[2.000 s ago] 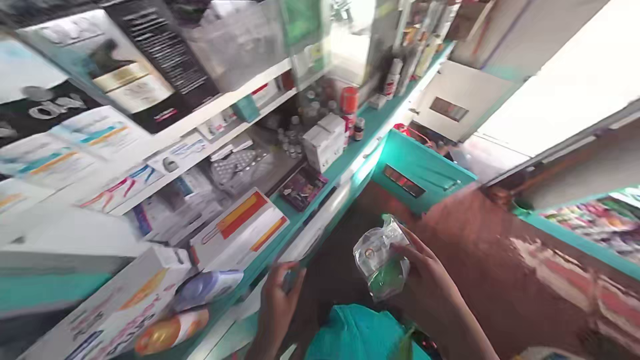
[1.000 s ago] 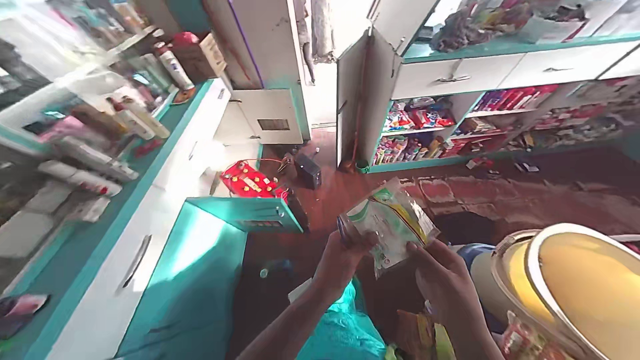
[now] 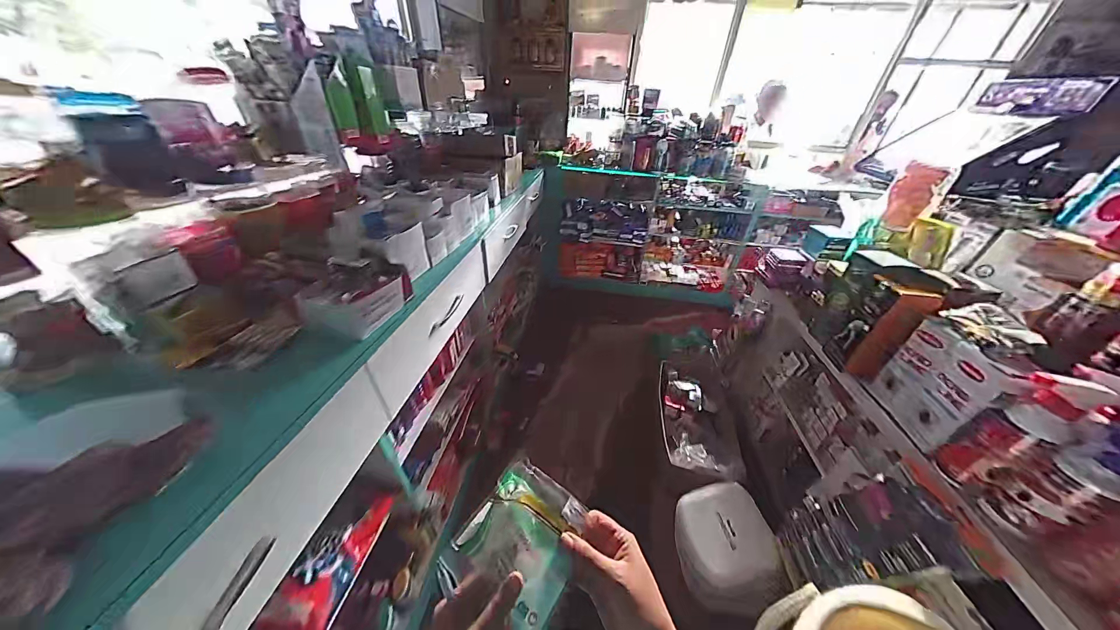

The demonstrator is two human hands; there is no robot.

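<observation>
Low in the head view, a clear plastic packet (image 3: 525, 534) with green and yellow print is held up between my two hands. My right hand (image 3: 612, 564) pinches its right edge between thumb and fingers. At its lower left, my left hand (image 3: 481, 599) lies against the packet with the fingers partly blurred; whether it grips the packet cannot be made out. What the packet contains is not clear.
A teal-edged counter (image 3: 332, 385) with white drawers and many goods runs along the left. A glass display case (image 3: 647, 227) closes the far end. Right of the aisle stand a lidded white bin (image 3: 726, 547), a crate (image 3: 700, 420) and crowded shelves (image 3: 875, 411).
The view has swung widely to another part of the shop. The packet has stayed with my hands, and my left hand now sits at its lower left.
</observation>
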